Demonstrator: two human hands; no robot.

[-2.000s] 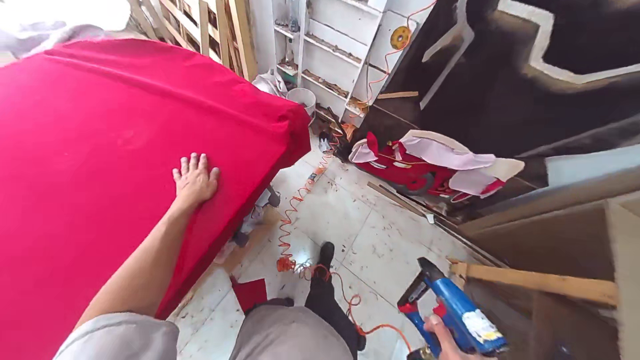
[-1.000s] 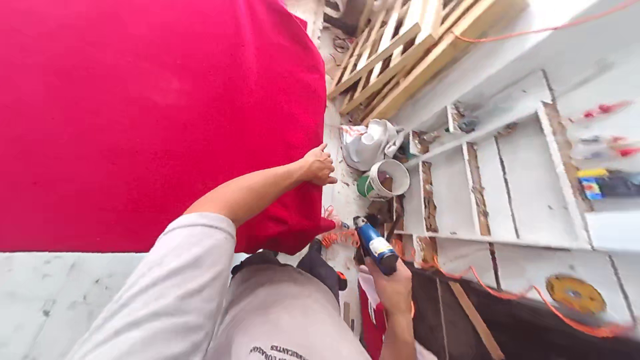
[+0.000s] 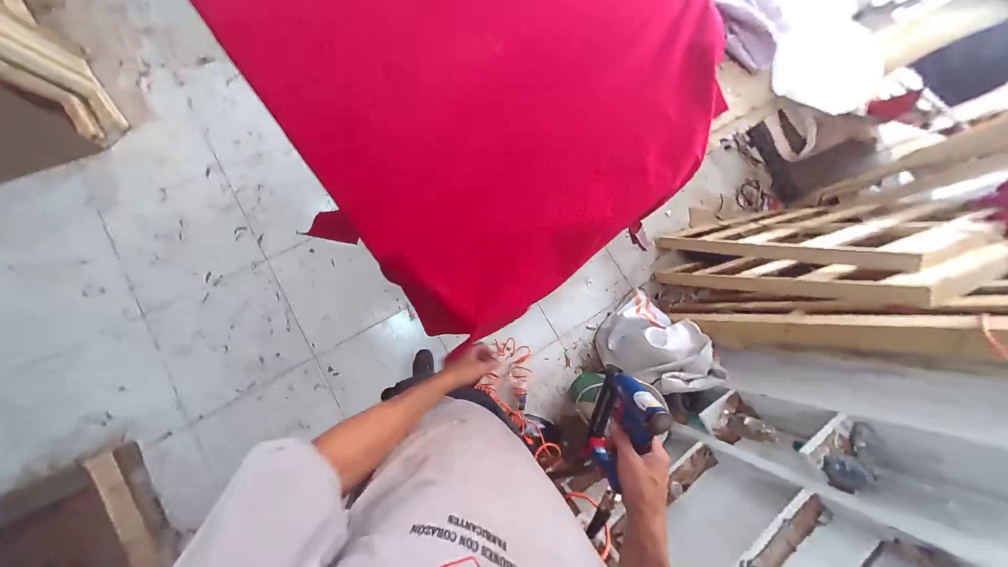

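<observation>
Red fabric (image 3: pixel 504 142) is spread over a large piece whose form it hides, and it narrows to a corner close to my body. My left hand (image 3: pixel 471 365) grips the fabric at that corner. A blue and black pneumatic stapler (image 3: pixel 630 413) is in my right hand (image 3: pixel 642 465), held off to the right, apart from the fabric. An orange coiled air hose (image 3: pixel 512 366) hangs near my left hand and runs down by my legs. A small red flap (image 3: pixel 335 227) sticks out at the fabric's left edge.
Wooden slatted frames (image 3: pixel 803 256) are stacked at the right. Below them are a white sack (image 3: pixel 654 342), a green and white bucket (image 3: pixel 584 390) and a white shelf unit (image 3: pixel 732 504) with debris. Scraps dot the tiled floor (image 3: pixel 213 315). Wooden pieces (image 3: pixel 55 71) stand at the upper left.
My left hand, flat on the red fabric two seconds ago, now holds its corner. The stapler has stayed in my right hand. The view has turned strongly.
</observation>
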